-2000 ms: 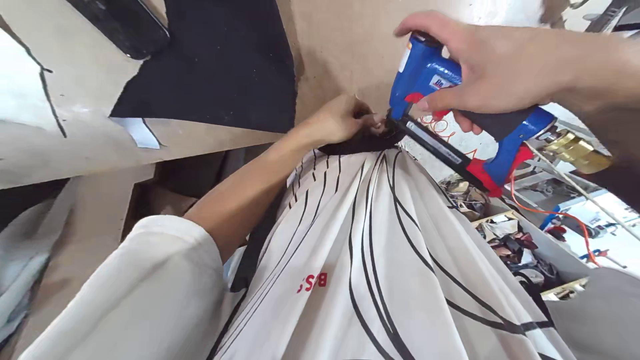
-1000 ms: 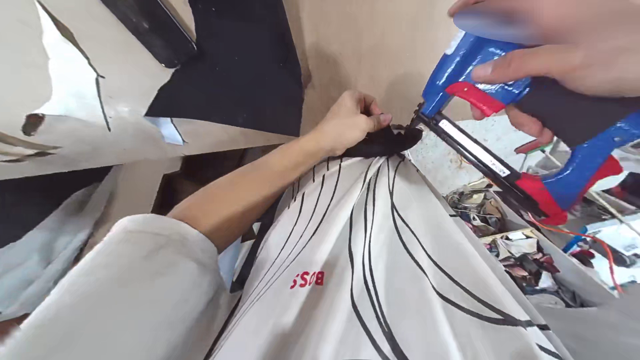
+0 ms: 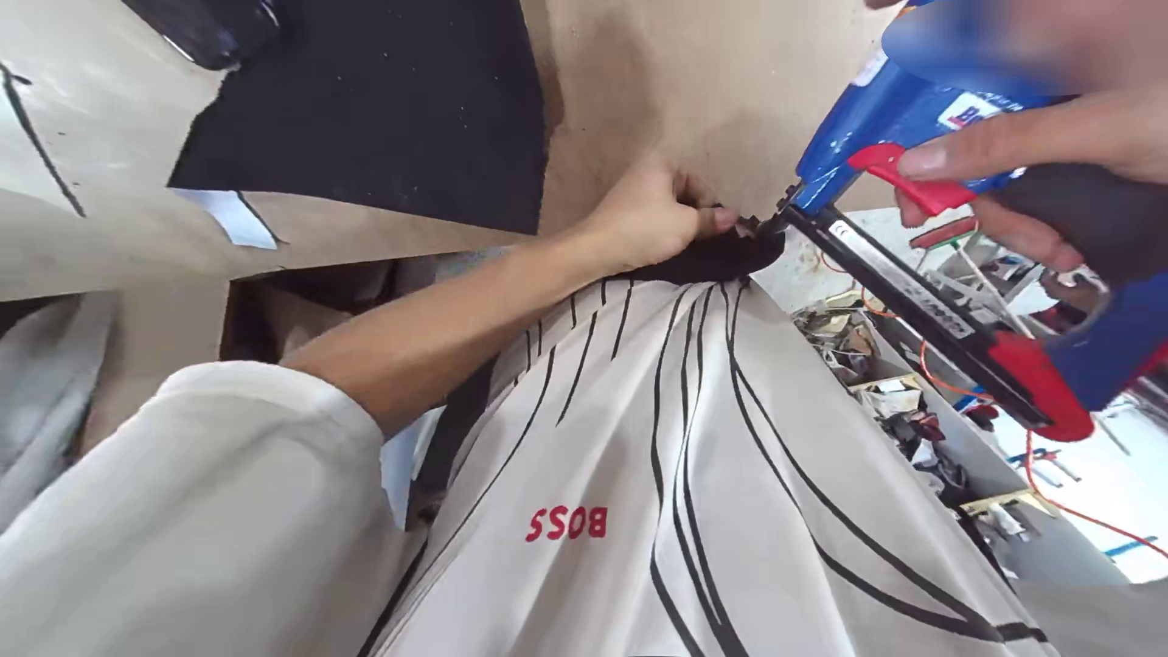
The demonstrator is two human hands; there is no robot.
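Note:
My right hand [image 3: 1031, 155] grips a blue pneumatic stapler [image 3: 912, 119] by its dark handle, with a finger on the red trigger. The tool's black magazine slants down to the right, and its nose meets a small dark piece [image 3: 703, 258] near the worktop edge. The thumb and fingers of my left hand [image 3: 662, 214] pinch that dark piece just left of the nose. What exactly lies under my fingertips is hidden. Light fabric [image 3: 620, 411] with black lines and red lettering hangs below both hands.
Black sheet material [image 3: 392, 109] lies on the wooden worktop [image 3: 639, 73], with a dark, glossy object [image 3: 205, 27] at upper left. Open compartments of scraps [image 3: 899, 401] stand lower right, beside an orange hose [image 3: 1031, 465].
Since two seconds ago, the stapler has tilted and its front end now meets the dark piece at my left fingertips. My left hand keeps its pinch there.

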